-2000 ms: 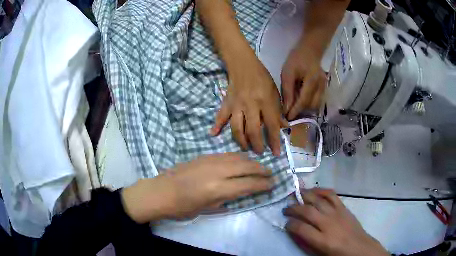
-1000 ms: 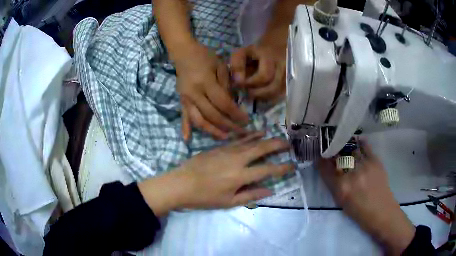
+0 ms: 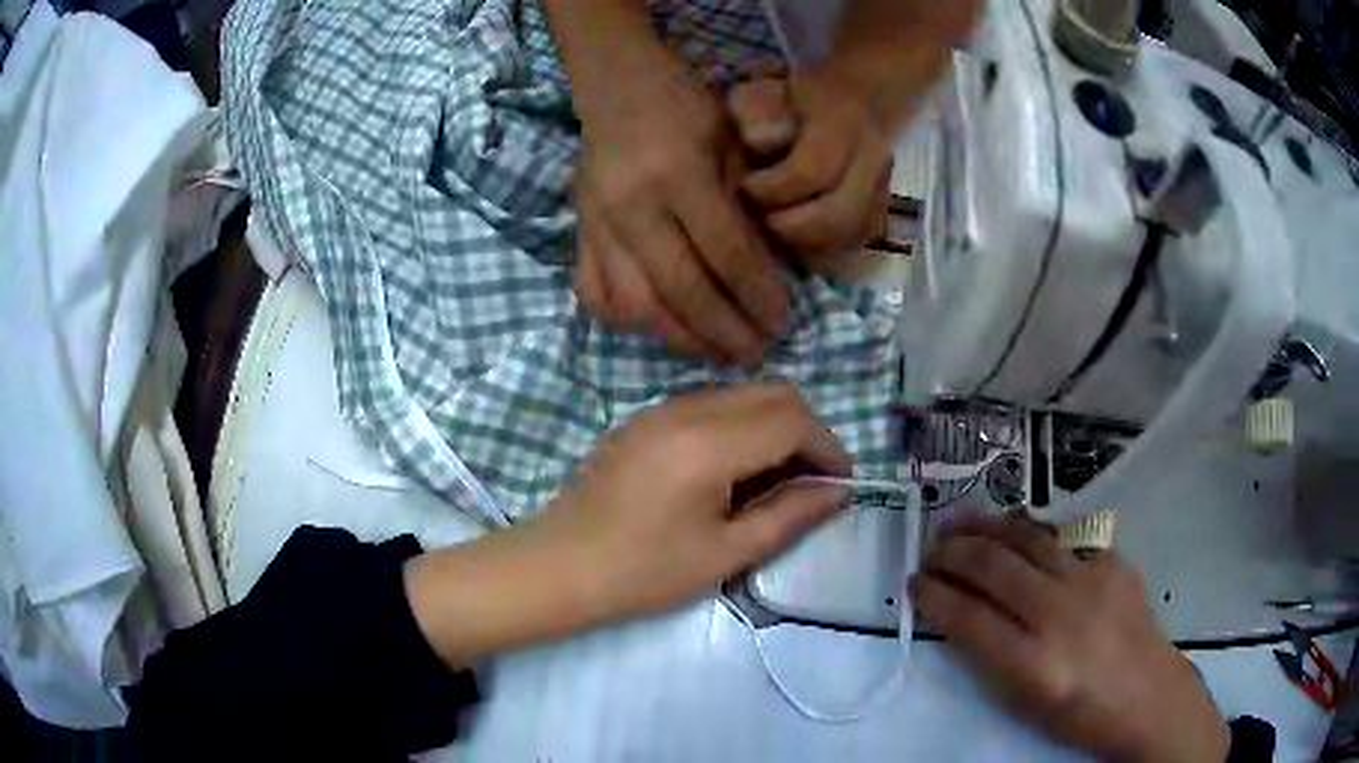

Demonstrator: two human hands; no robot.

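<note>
The green-and-white checked garment piece (image 3: 492, 343) lies left of the sewing machine head (image 3: 1043, 224), its right edge at the needle area. My left hand (image 3: 656, 499) lies on its near edge, thumb and forefinger pinching that edge. The narrow white tape (image 3: 912, 552) runs down from the needle area and loops over the table's near side. My right hand (image 3: 1043, 619) is beside the tape, right of it, fingers bent; whether it grips the tape is unclear. The presser foot and needle are mostly hidden by the machine head.
Another person's two hands (image 3: 678, 224) rest on the checked piece, opposite me. White and cream garment pieces (image 3: 90, 343) hang at the left. Red-handled snips (image 3: 1312, 671) lie at the right edge. The white table (image 3: 596, 701) curves along the near side.
My left hand has gone from lying flat to pinching the near edge. My right hand has come out from under the machine head toward me. The tape loop now shows lower, on the near side.
</note>
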